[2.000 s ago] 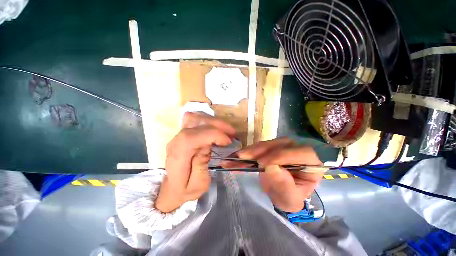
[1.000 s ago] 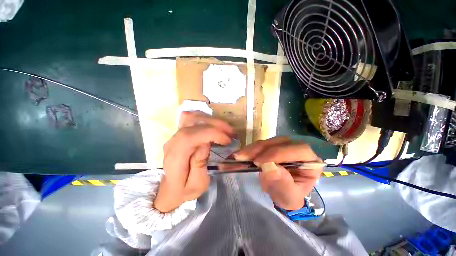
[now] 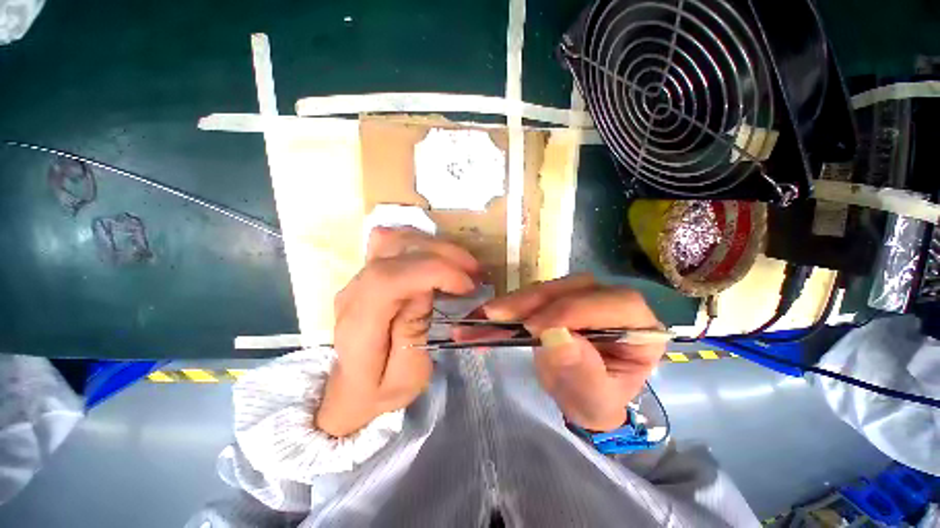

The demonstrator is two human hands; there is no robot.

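Note:
My right hand point(image 3: 598, 335) holds dark tweezers point(image 3: 515, 336) like a pen. Their thin tips point left to my left hand and their pale end lies at the right. My left hand point(image 3: 387, 320) is raised with curled fingers around the tweezers' tips. A thin dark line shows between the two hands; whatever my left fingers pinch is too small and hidden to tell. A white cut-corner pad point(image 3: 460, 169) lies on the brown cardboard pad point(image 3: 387, 170). A second white pad point(image 3: 400, 218) is partly hidden behind my left hand.
A black fan point(image 3: 670, 98) with a wire grille stands at the upper right. Below it is a tip cleaner point(image 3: 711, 245) with shiny metal curls. Cables run at the right. Solder wire point(image 3: 155, 184) crosses the green bench at the left. Pale sleeves show at both sides.
The hands stay nearly in place. The tweezers' tips, close together a second ago, now show a slight gap. The view has shifted slightly.

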